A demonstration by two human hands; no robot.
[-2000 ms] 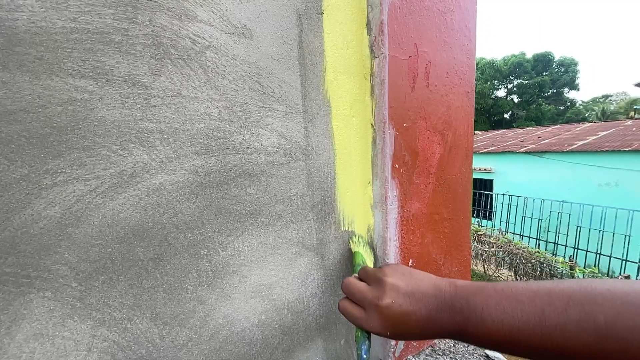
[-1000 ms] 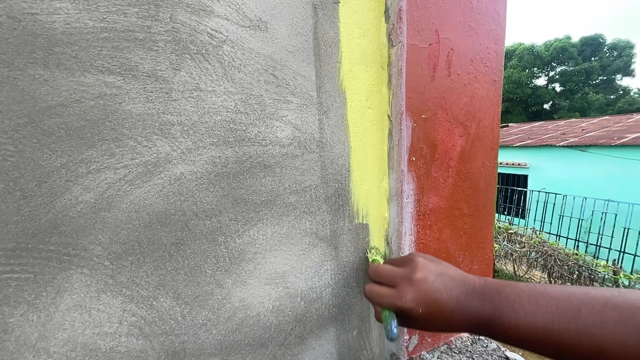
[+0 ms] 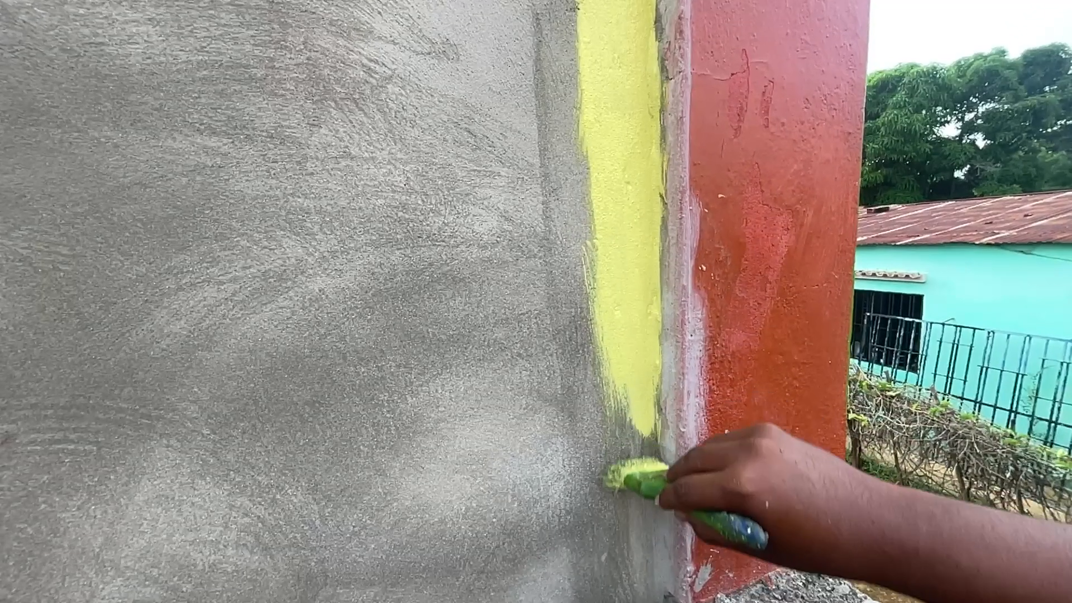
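Note:
My right hand (image 3: 745, 473) grips a paintbrush (image 3: 727, 528) by its green and blue, paint-marked handle. The brush lies tilted, its yellow-coated bristles pointing left, close to the grey cement wall (image 3: 335, 293) just below the lower end of a yellow paint strip (image 3: 624, 209). Whether the bristles touch the wall cannot be told. The strip runs down the wall's right side with a ragged lower edge. Beside it stands a red-painted pillar (image 3: 775, 234) with a pale, whitish left edge. My left hand is not in view.
Rubble (image 3: 791, 589) lies at the foot of the pillar. Beyond it, at the right, are dry brush (image 3: 955, 444), a dark metal fence (image 3: 997, 368), a turquoise house (image 3: 997, 276) with a rusty sheet roof (image 3: 971, 219), and trees (image 3: 963, 126).
The yellow strip reached down to the bristles in both earlier frames; now a gap of grey wall lies between them. The brush has turned from near upright to strongly tilted.

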